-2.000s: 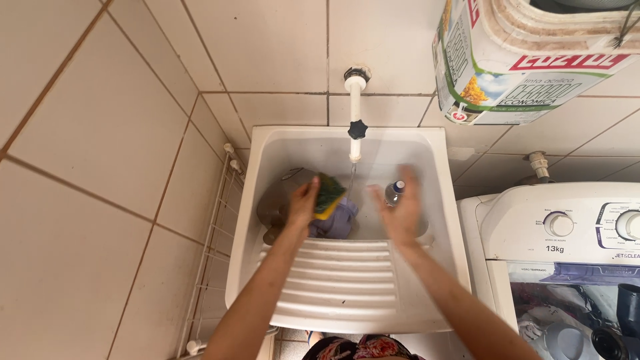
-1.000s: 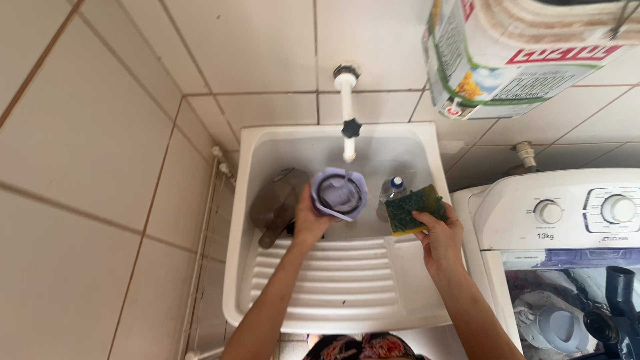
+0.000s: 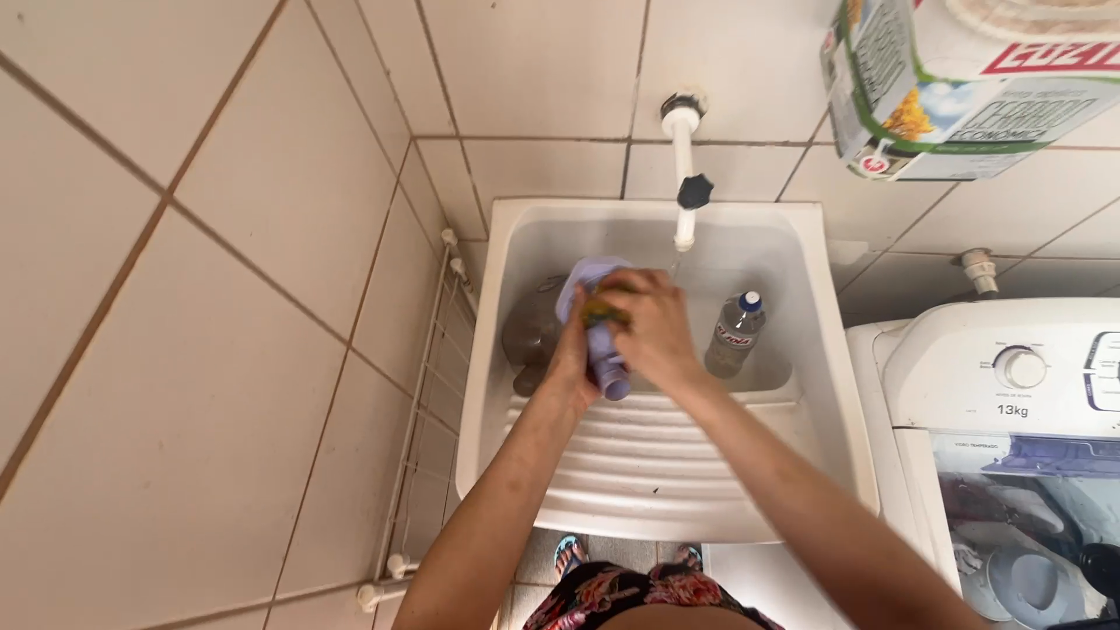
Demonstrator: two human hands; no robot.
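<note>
Over the basin of a white laundry sink point(image 3: 831, 437), my left hand point(image 3: 573, 354) holds a lilac plastic part point(image 3: 612, 376) with a wide rim and a narrow tube end that points toward me. My right hand point(image 3: 652, 324) presses a green and yellow sponge point(image 3: 604, 308) against it; fingers cover much of the sponge, and both are blurred. A dark translucent container point(image 3: 529, 328) lies in the basin left of my hands. To their right stands a clear bottle with a blue and white cap point(image 3: 735, 337). Above is a white tap point(image 3: 683, 210) with a black knob, a thin stream below it.
The sink's ribbed washboard point(image 3: 656, 472) slopes toward me. A white wire rack point(image 3: 429, 376) stands at the left wall. On the right is a washing machine point(image 3: 927, 376) with items under its clear lid. A large paint bucket point(image 3: 954, 105) juts in at upper right.
My right hand has moved left with the sponge, from beside the bottle onto the lilac part. The part has been tilted, so its tube end now faces me.
</note>
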